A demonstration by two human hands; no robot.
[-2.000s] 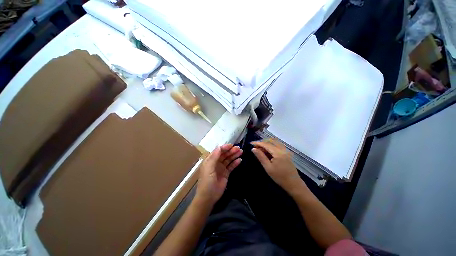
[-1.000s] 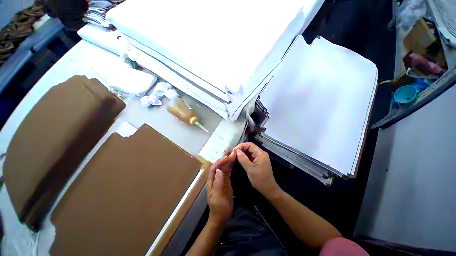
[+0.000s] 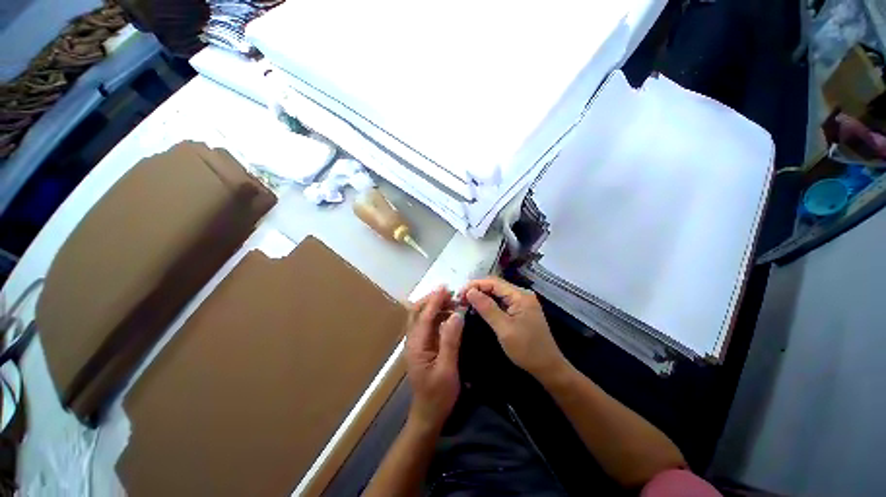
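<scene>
My left hand (image 3: 433, 354) and my right hand (image 3: 515, 320) meet fingertip to fingertip in front of my dark apron, just off the table's near edge. Thumbs and index fingers are pinched close together. Whether anything small is between them cannot be told. A flat brown panel (image 3: 262, 364) with a notched upper edge lies to the left of my hands. A white strip (image 3: 355, 417) runs along its near edge. The glue bottle (image 3: 381, 215) lies on its side beyond the panel, its pale nozzle pointing towards me.
A curved stack of brown panels (image 3: 146, 257) lies behind the panel. Crumpled white scraps (image 3: 337, 182) lie by the bottle. White sheets are piled on the table (image 3: 437, 87) and lower at right (image 3: 651, 214). A turquoise cup (image 3: 827, 197) stands far right.
My hands were apart two seconds ago and have come together at the fingertips. The view has shifted slightly. The panel and bottle lie as before.
</scene>
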